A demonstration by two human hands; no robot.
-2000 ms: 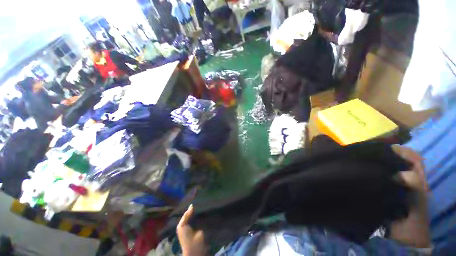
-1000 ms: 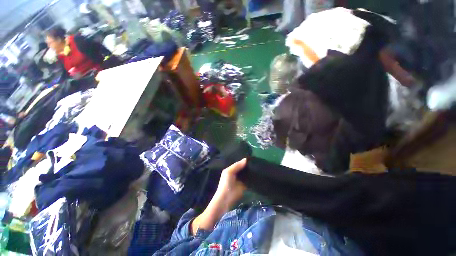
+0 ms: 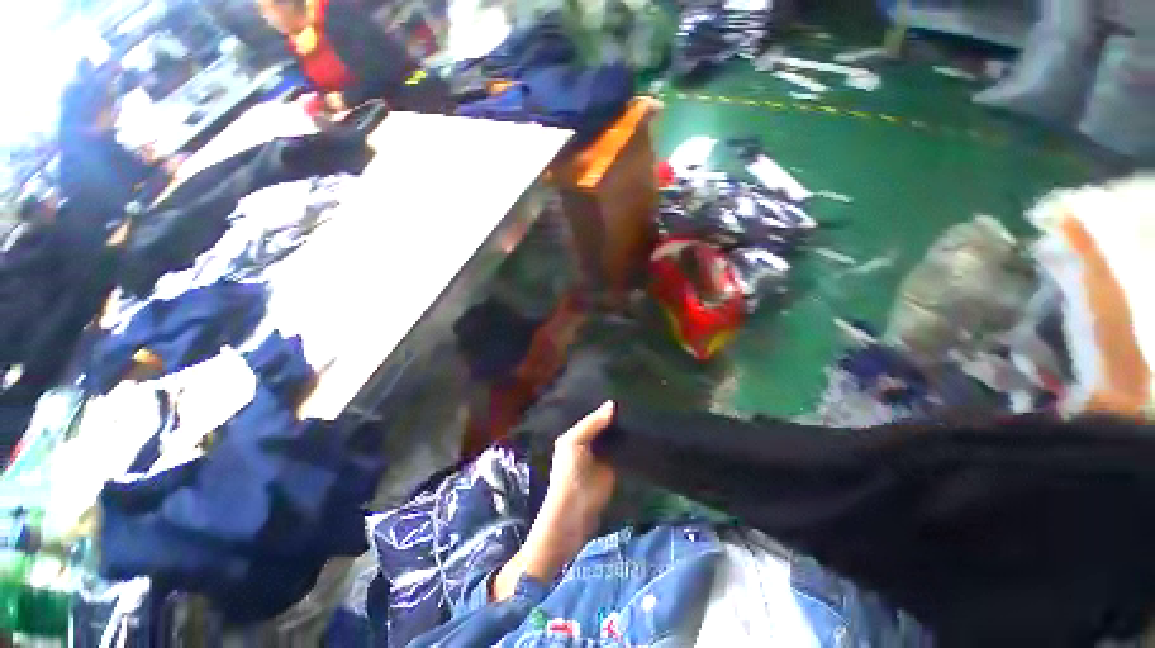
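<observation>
A black garment (image 3: 887, 506) stretches from the lower middle to the right edge, in front of my body. My left hand (image 3: 583, 475) grips its narrow end at the lower middle, with the thumb side up. The wide part of the cloth runs out of the picture at the right. My right hand is not in view; the cloth or the picture's edge hides it.
A pale tabletop (image 3: 418, 190) lies ahead left, with navy garments (image 3: 228, 481) near it. A brown board (image 3: 614, 203) stands at its end. A red bag or bin (image 3: 697, 298) is on the green floor. A person in red and black (image 3: 336, 51) is behind the table.
The view has swung left and come nearer the pale table. The black garment is stretched sideways, still in my left hand. My right hand, seen two seconds ago, is out of view.
</observation>
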